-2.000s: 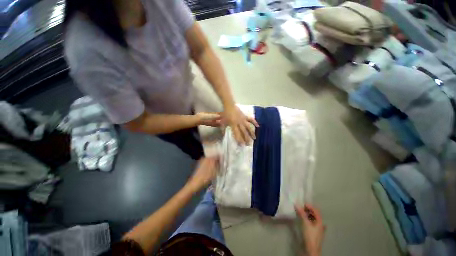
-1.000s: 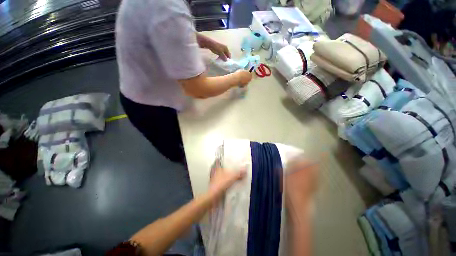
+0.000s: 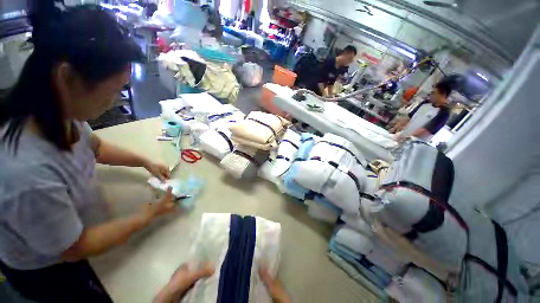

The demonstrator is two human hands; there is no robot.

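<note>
A folded cream curtain bundle [image 3: 266,239] with a navy centre stripe lies on the beige table at the bottom of the view. Its near end is cut off by the picture's edge. My left hand [image 3: 183,281] holds its left side, thumb on top. My right hand [image 3: 273,286] is against its right side, partly cut off by the edge. The folds of the navy stripe [image 3: 237,254] run away from me between my hands.
A person [image 3: 41,195] at the left handles a small light-blue and white piece [image 3: 186,190] over the table [image 3: 127,139]. Red-handled scissors [image 3: 190,155] lie beyond. Strapped bundles [image 3: 328,168] line the right side. Other people work at the back right.
The view has lifted and swung right. The other person let go of the bundle, turned to the scissors area, and now holds a light-blue piece nearer the bundle. My hands stay on the bundle's sides.
</note>
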